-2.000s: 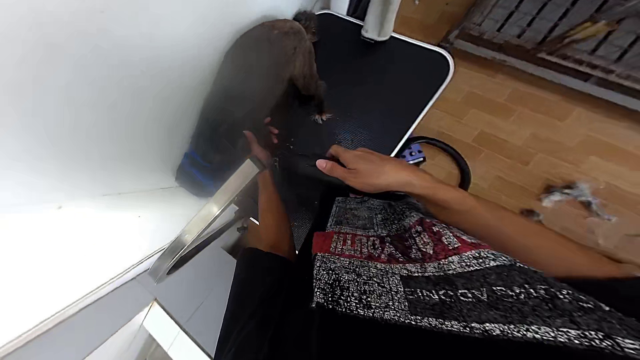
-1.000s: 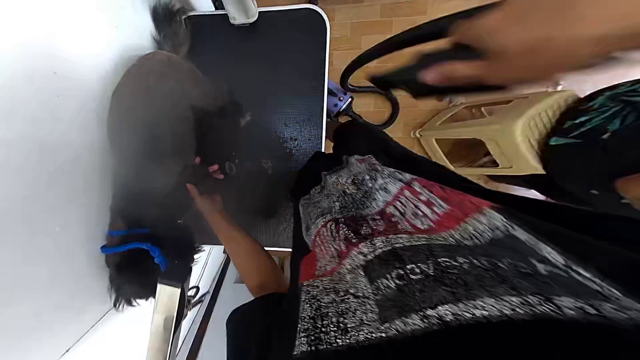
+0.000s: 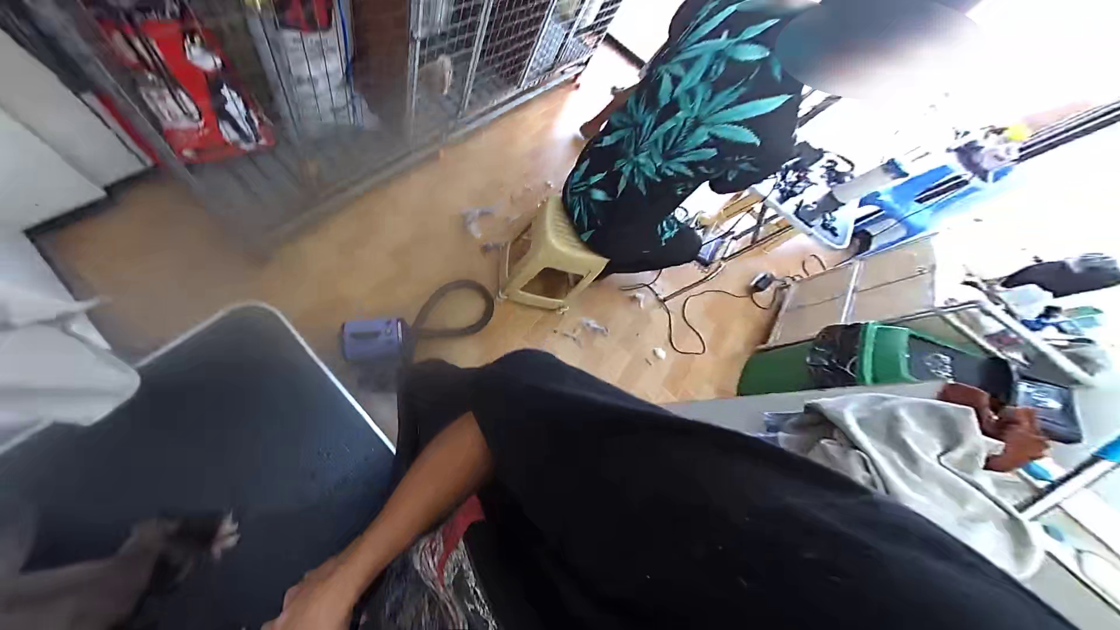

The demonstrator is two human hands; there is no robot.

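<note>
My right hand is low in the head view, cut off by the bottom edge, beside the edge of a black-topped grooming table. Its fingers are mostly out of frame, so what it holds is hidden. Left of it, the dark-furred leg and pale paw of a dog rest over the tabletop; the rest of the dog is outside the picture. My left hand is not in view. A purple pet dryer with a black corrugated hose lies on the floor beyond the table.
Another person in a leaf-patterned black shirt sits on a beige plastic stool. Wire cages line the back. Fur tufts and a cable lie on the floor. A green bin and a grey cloth are at right.
The view has swung strongly toward the room. My right hand, raised with a dark nozzle one second ago, is now low by the table. My left hand, earlier at the dog, has left the view.
</note>
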